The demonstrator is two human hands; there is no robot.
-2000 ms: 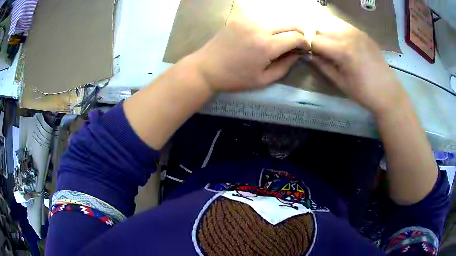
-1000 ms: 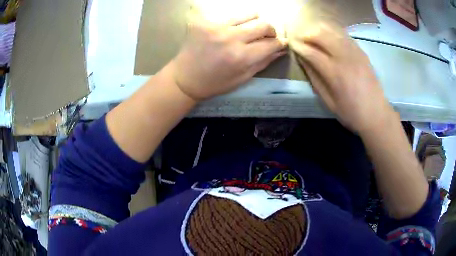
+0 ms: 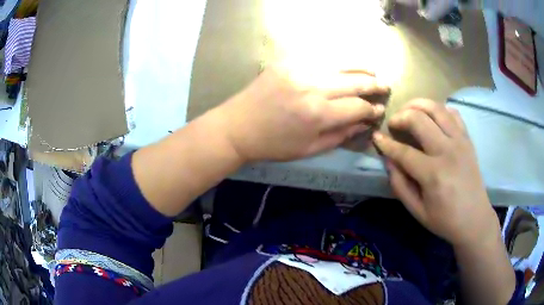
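Observation:
A khaki garment panel (image 3: 223, 65) lies on the white machine table under the lamp glare. My left hand (image 3: 316, 116) lies over the panel, its fingertips pinching the cloth near the front edge. My right hand (image 3: 429, 158) is just right of it, fingers curled, thumb and index close to the left fingertips at the cloth's edge; whether it grips the cloth is hard to tell. The presser foot (image 3: 388, 12) shows at the top beside the glare. A white ribbed knob (image 3: 450, 34) is right of it. The glare hides the cloth's middle.
A pile of khaki cut panels (image 3: 77, 71) with frayed edges lies at the left. A phone with a dark red edge (image 3: 518, 53) lies at the right. Striped cloth (image 3: 21, 44) is at the far left. The table's worn front edge (image 3: 298, 176) runs below my hands.
The view has shifted, so the table sits lower and more of the machine shows. My right hand has come down and slightly away from my left, its fingers more curled.

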